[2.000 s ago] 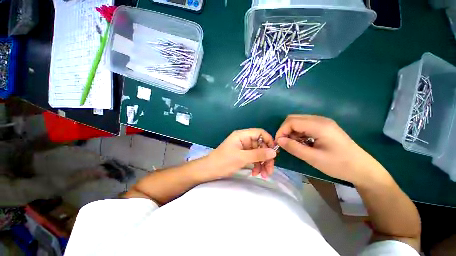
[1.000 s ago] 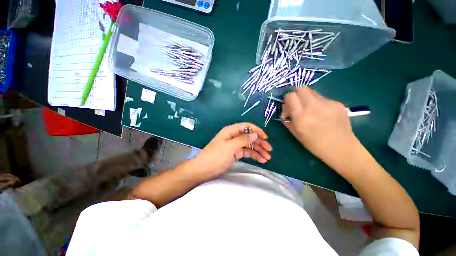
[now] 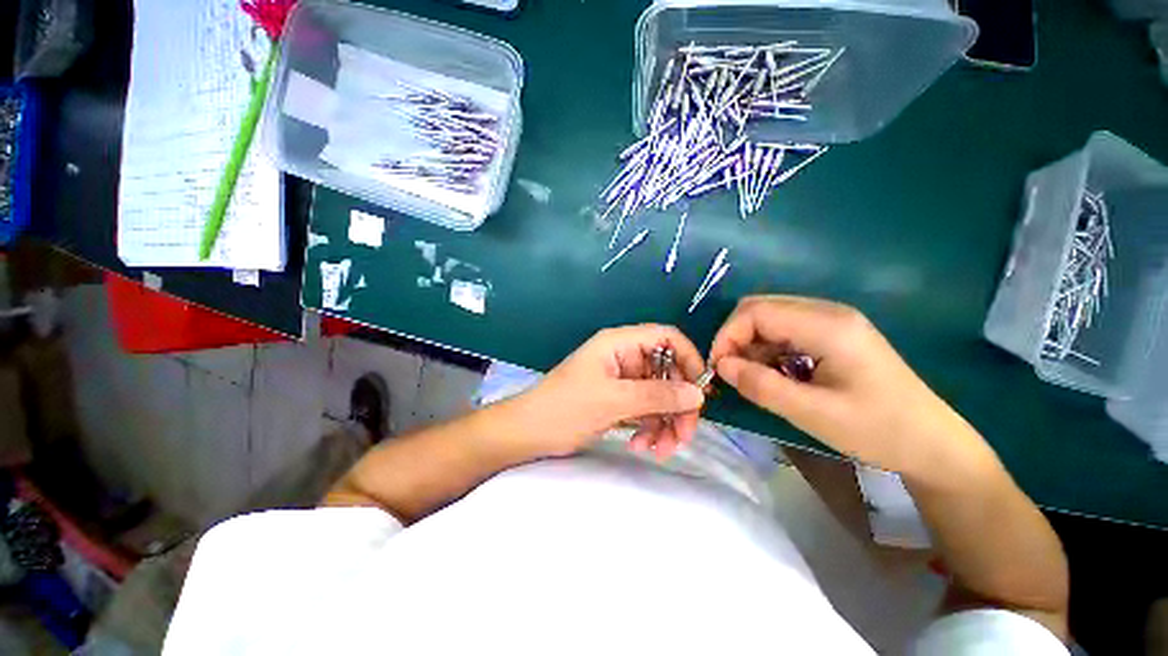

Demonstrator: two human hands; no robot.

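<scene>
My left hand (image 3: 634,388) is bare and holds a few small metal pins (image 3: 662,363) in its curled fingers, near the bench's front edge. My right hand (image 3: 801,365) is beside it, thumb and forefinger pinching the end of a pin (image 3: 706,378) at the left fingertips. Something dark and shiny shows in the right palm; I cannot tell what. The loose pin pile (image 3: 692,147) spills from a tipped clear tub (image 3: 884,83). Several pins lie apart in front of it, some close together (image 3: 711,278).
A clear tub with paper liner and pins (image 3: 302,151) is at left, paper scraps (image 3: 365,228) before it. A record sheet (image 3: 160,154) with a green-stemmed flower pen (image 3: 240,167) lies farther left. Another pin tub (image 3: 1021,276) is at right. A phone (image 3: 1002,32) lies behind.
My right hand has come back from the pile to my left hand, and the fingertips meet at a pin. Several pins now lie apart from the pile. The view has shifted slightly.
</scene>
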